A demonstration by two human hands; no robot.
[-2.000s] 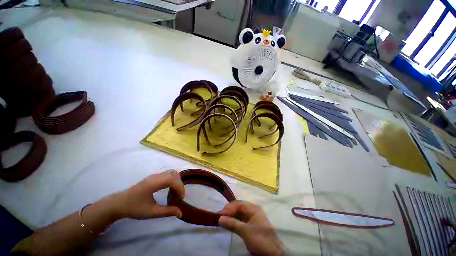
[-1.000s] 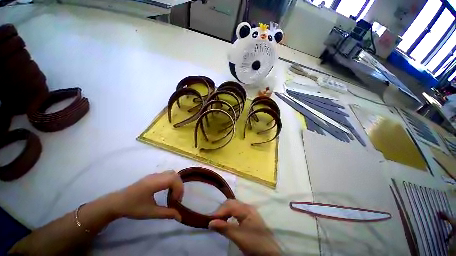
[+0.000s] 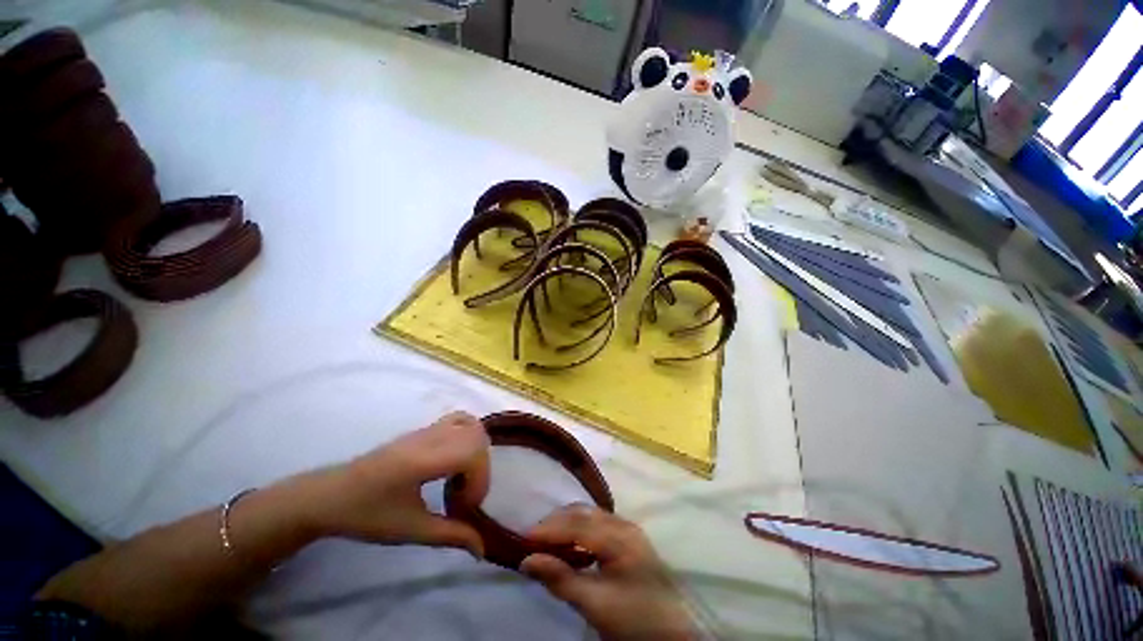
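A reddish-brown leather strip [image 3: 552, 437] is bent into a ring above the white table, in front of me. My left hand [image 3: 420, 482] is bare and pinches its left side between thumb and fingers. My right hand [image 3: 608, 570] is bare and pinches its near right edge, thumb below and fingers on top. The fingers hide parts of the near side, so I cannot tell whether the ends overlap. A pale pointed strip with a thin brown edge [image 3: 871, 546] lies flat to the right.
Dark brown arches [image 3: 567, 316] stand on a yellow board [image 3: 646, 420] beyond my hands. Coiled strips [image 3: 188, 257] and stacked brown coils [image 3: 75, 138] are at left. A white panda fan [image 3: 677, 138] stands behind. Grey strips [image 3: 852, 294] and narrow strips [image 3: 1088, 551] lie right.
The view has shifted a little, so the table things appear further right. Both hands still hold the ring. My right hand has slid slightly along its near edge towards the left.
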